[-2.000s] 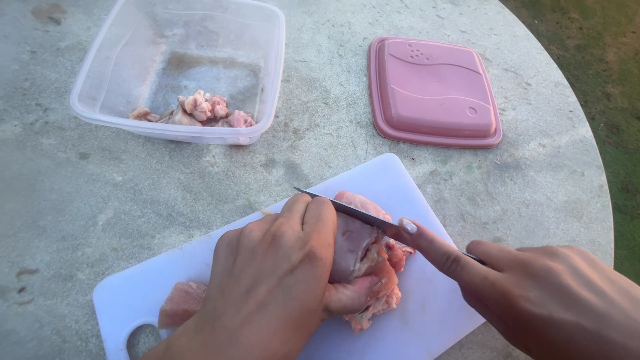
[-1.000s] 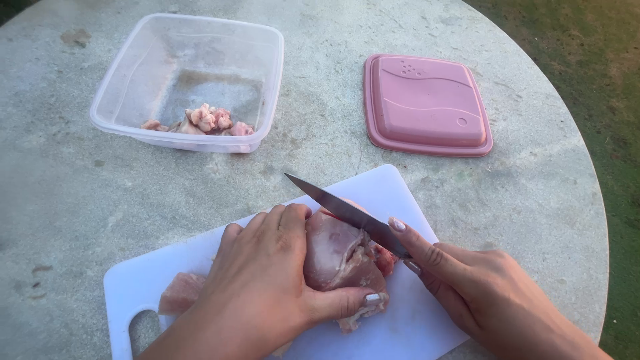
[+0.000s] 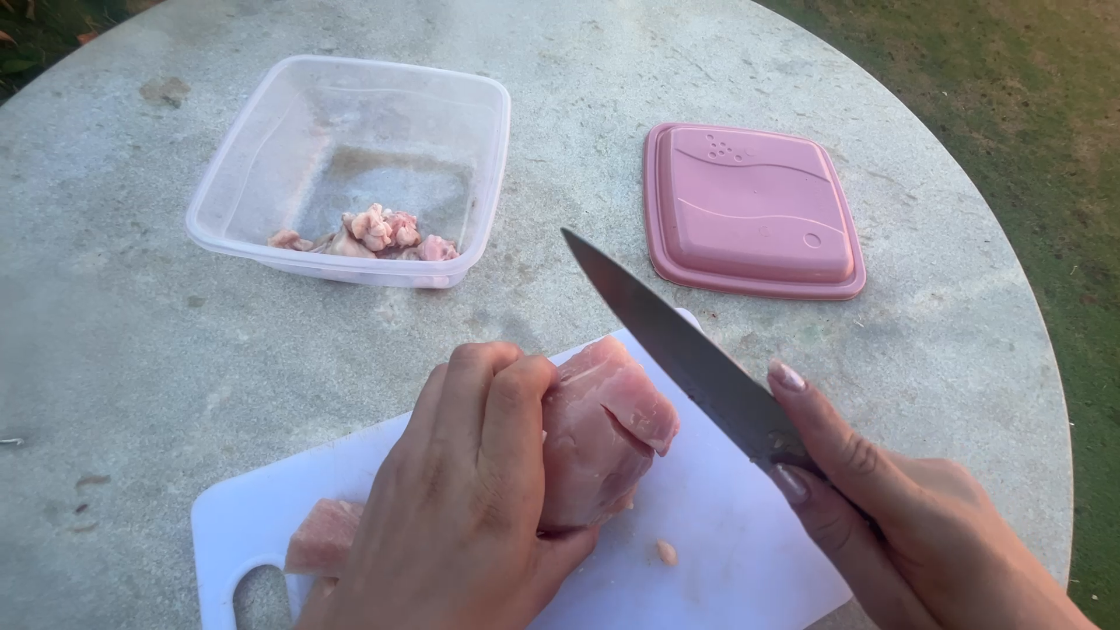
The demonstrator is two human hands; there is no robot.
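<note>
My left hand [image 3: 472, 481] grips a piece of raw meat [image 3: 599, 437] on the white plastic cutting board [image 3: 735, 525]; the piece has a slit near its upper right side. In my right hand [image 3: 884, 499] is a kitchen knife [image 3: 682, 350], its blade raised to the right of the meat and not touching it, tip pointing up and left. Partly behind my left hand lies another chunk of meat [image 3: 322, 535], beside the board's handle hole. A small scrap [image 3: 667, 552] rests on the board between my hands.
A clear plastic container [image 3: 350, 114] with several meat trimmings [image 3: 376, 232] stands at the upper left. At the upper right lies a pink plastic lid [image 3: 752, 210]. All rest on a round stone-like table [image 3: 569, 131], whose curved edge borders grass [image 3: 989, 96] on the right.
The knife has lifted off the meat and moved to its right. The held meat has been turned, showing a smoother side with a slit. The small scrap now shows on the board.
</note>
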